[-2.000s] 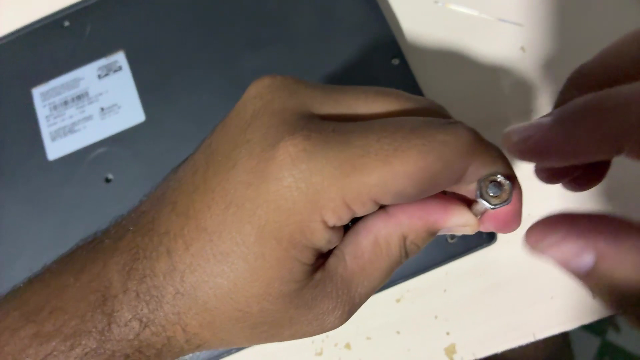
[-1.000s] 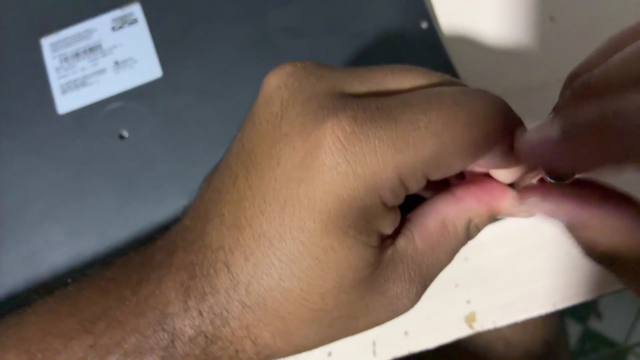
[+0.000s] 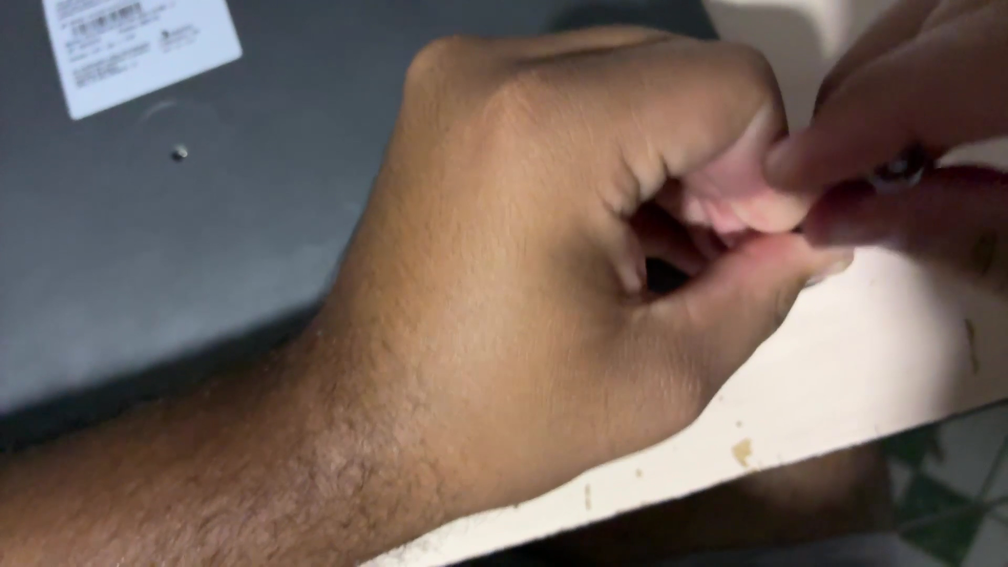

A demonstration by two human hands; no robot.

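My left hand point(image 3: 535, 236) reaches in from the lower left, back up, with its thumb and index finger pinched together at the right. What lies between those fingertips is hidden. From the right edge comes my right hand point(image 3: 906, 118), its fingertips touching the left ones. Between its thumb and finger shows a small, shiny metal part point(image 3: 902, 167), blurred and mostly covered. Beneath the left hand lies a dark flat panel point(image 3: 236, 236), possibly a laptop's underside, with a white printed label point(image 3: 150, 47) and a small screw or screw hole point(image 3: 179, 153).
A pale tabletop point(image 3: 850, 354) with brown chips and marks runs along the right and bottom, its front edge slanting. Below that edge are a blurred skin-toned shape, perhaps a leg point(image 3: 787, 504), and green-and-white floor tiles point(image 3: 945, 480).
My right hand has moved left and met the left fingertips. The metal piece with a hexagonal end, seen earlier at the left fingertips, is no longer plainly visible there. The view has come closer.
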